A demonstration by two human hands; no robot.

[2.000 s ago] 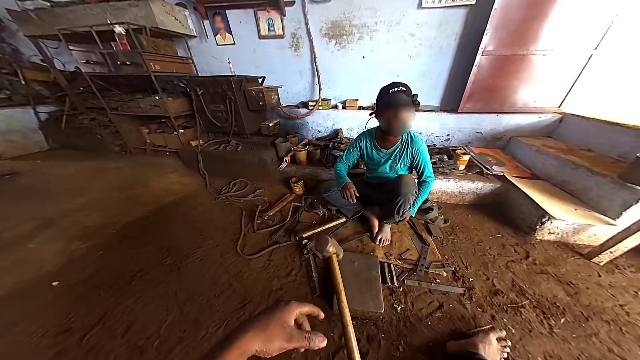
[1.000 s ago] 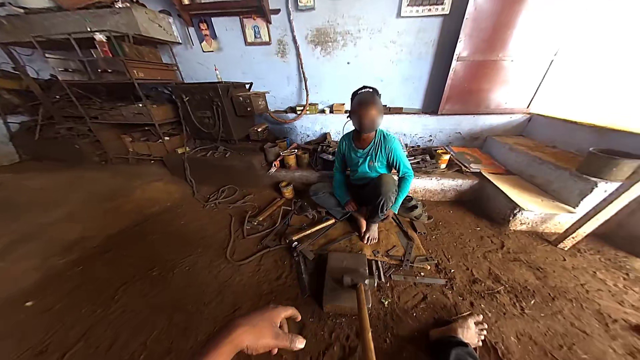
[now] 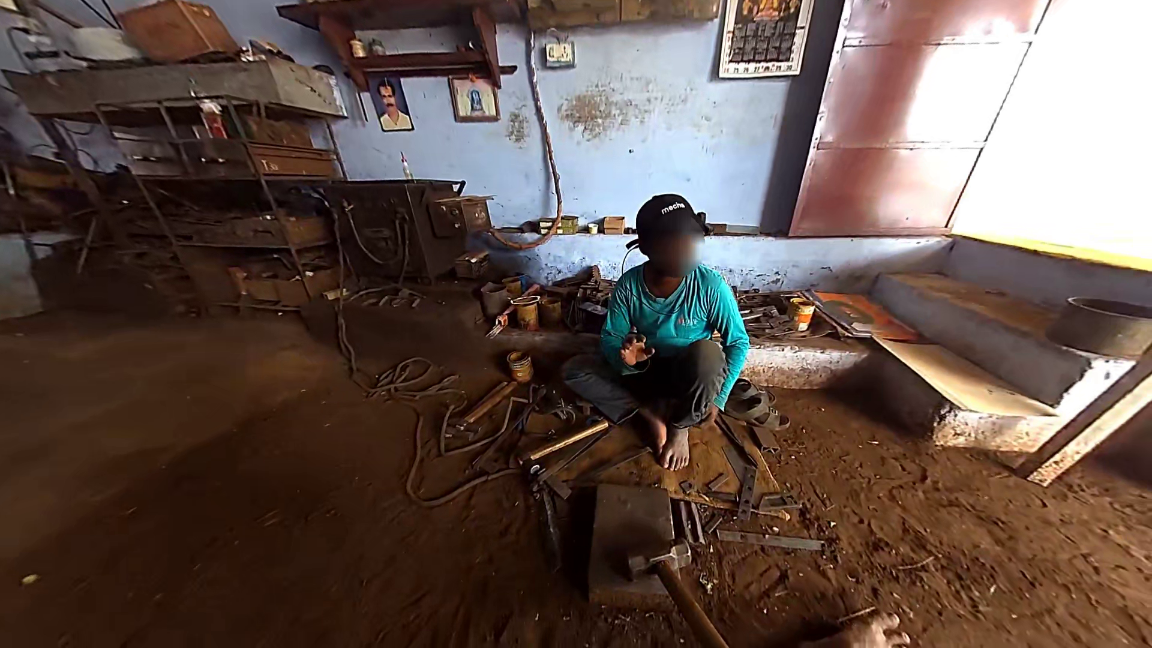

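Neither my left hand nor my right hand is in view. A sledgehammer lies with its steel head over the lower right part of a dark, flat-topped metal block. Its wooden handle runs down out of the bottom edge, so whatever holds it is hidden. Behind the block, a ball of flat steel bars and angle pieces is spread on a brown board. A smaller hammer with a pale wooden handle rests at the board's left.
A person sits cross-legged behind the block, one hand raised. Cables and a rusty tin lie to the left. A flat bar is on the dirt floor. Toes of a bare foot show at bottom right; concrete steps stand beyond.
The hand seen at the bottom in both earlier frames has left the view. The sledgehammer's head has moved right across the block. The seated person has raised one hand from the lap.
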